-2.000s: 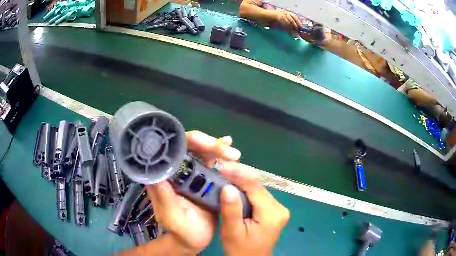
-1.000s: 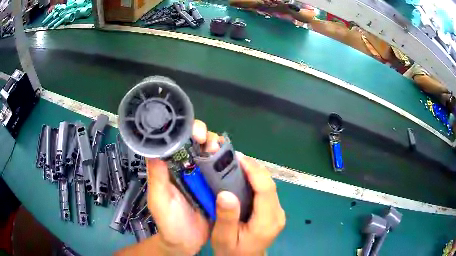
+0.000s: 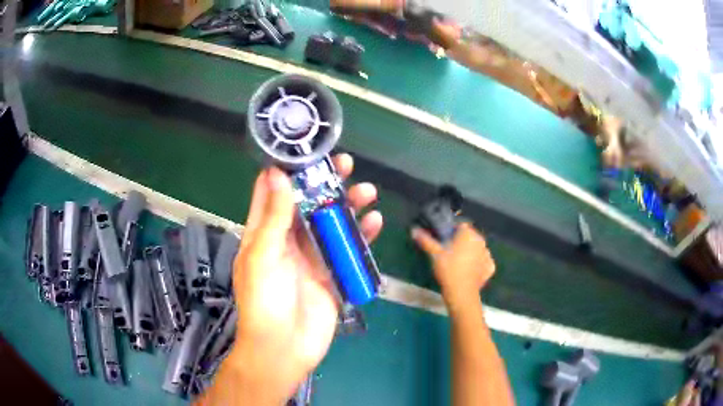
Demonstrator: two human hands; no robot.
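My left hand (image 3: pixel 277 277) holds an open fan unit (image 3: pixel 345 250) upright at the centre. Its round spoked head is at the top, and a circuit board and blue battery show in the open handle. My right hand (image 3: pixel 464 258) is over the belt, its fingers around a blurred grey piece that looks like the handle cover (image 3: pixel 438 218). A dark round fan head (image 3: pixel 450 195) shows just beyond it; the rest of that unit is hidden by my hand.
Loose handle covers (image 3: pixel 115 270) lie piled at left. Grey fan units (image 3: pixel 564 377) lie at lower right. The belt (image 3: pixel 198 135) crosses behind my hands, with a small grey part (image 3: pixel 584 230) on it. Opposite are a carton (image 3: pixel 170 12), grey parts (image 3: pixel 337 51) and a co-worker's arm (image 3: pixel 507 71).
The handle cover has come off the fan unit. My right hand has moved right, out over the belt. My left hand has raised the unit. The fan on the belt has shifted left.
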